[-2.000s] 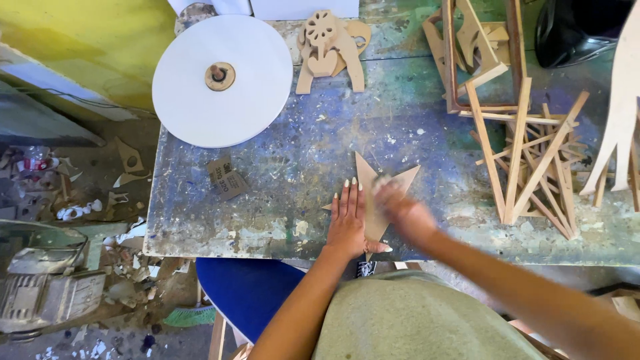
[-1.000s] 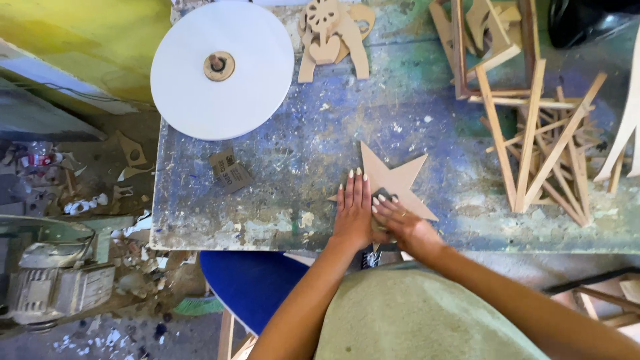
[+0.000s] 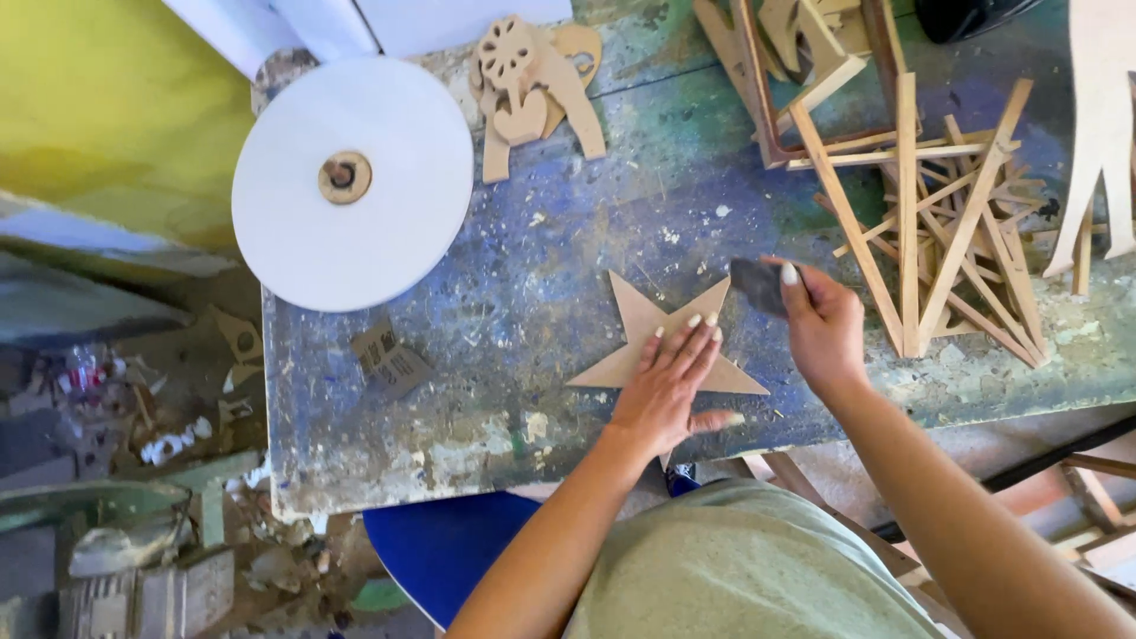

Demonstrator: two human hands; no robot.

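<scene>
A flat star cut from fiberboard lies near the front edge of the paint-stained workbench. My left hand rests palm down on it, fingers slightly spread, pressing it to the bench and gripping nothing. To the right of the star's upper right point, my right hand pinches a dark, thin piece of sandpaper between thumb and fingers. Another printed, torn piece, likely sandpaper seen from its back, lies left of the star.
A large white disc with a wooden hub stands at the left. Behind are cut-out fiberboard shapes. At the right are a wooden frame, a pile of thin wooden sticks and a pale cut-out. A blue seat is below the bench.
My right hand has moved off the star to its right, and the dark sandpaper now shows in it. The left hand stays on the star, which has turned somewhat.
</scene>
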